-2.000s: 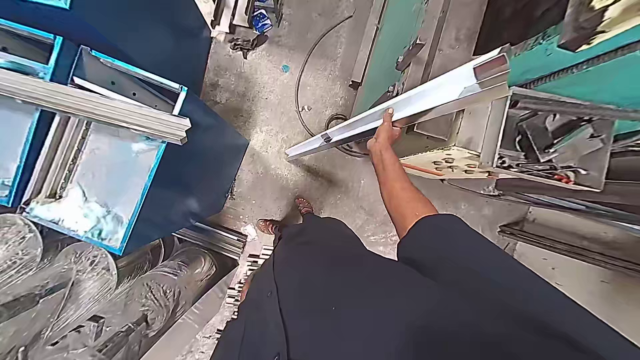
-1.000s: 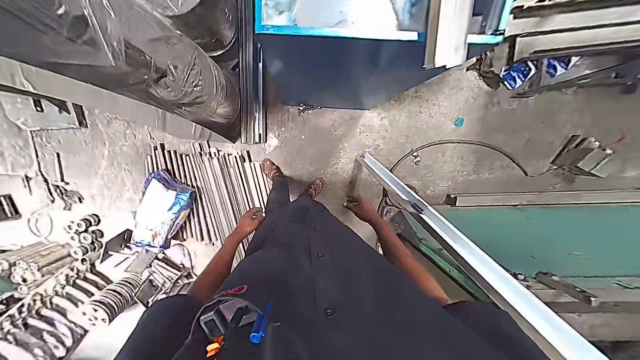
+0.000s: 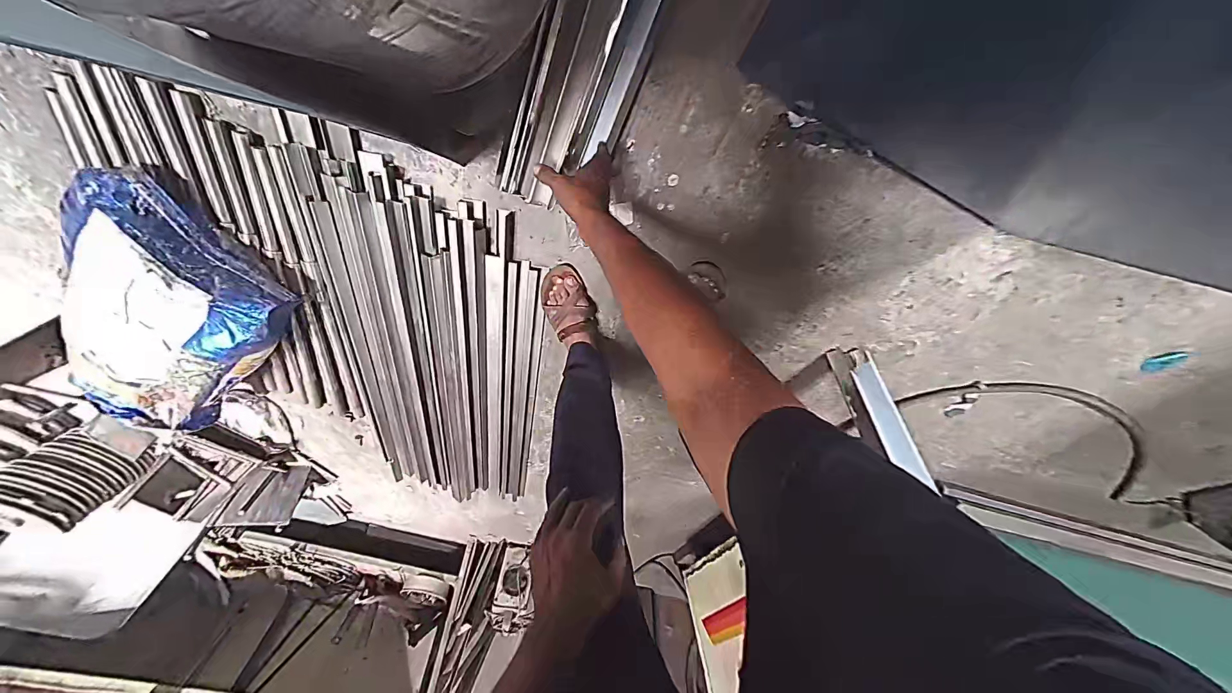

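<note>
My right hand reaches down to the near ends of long metal profiles at top centre. Its thumb and fingers are spread across the ends, touching them; whether they grip one is unclear. Against my bent leg, near the knee, rests my left hand, fingers extended and holding nothing visible. Many cut metal bars lie side by side on the floor, left of my sandalled foot. The end of a separate white profile shows at the right, beyond my sleeve.
A blue and white plastic sack sits on the bars at left, above scrap metal. Dark wrapped rolls lie at the top, a dark blue surface at upper right. A black hose curves over the floor near a green surface.
My right hand, gripping a white profile two seconds back, has let it go and moved to the long profiles. My left hand has moved onto my leg. The view has swung toward the bars.
</note>
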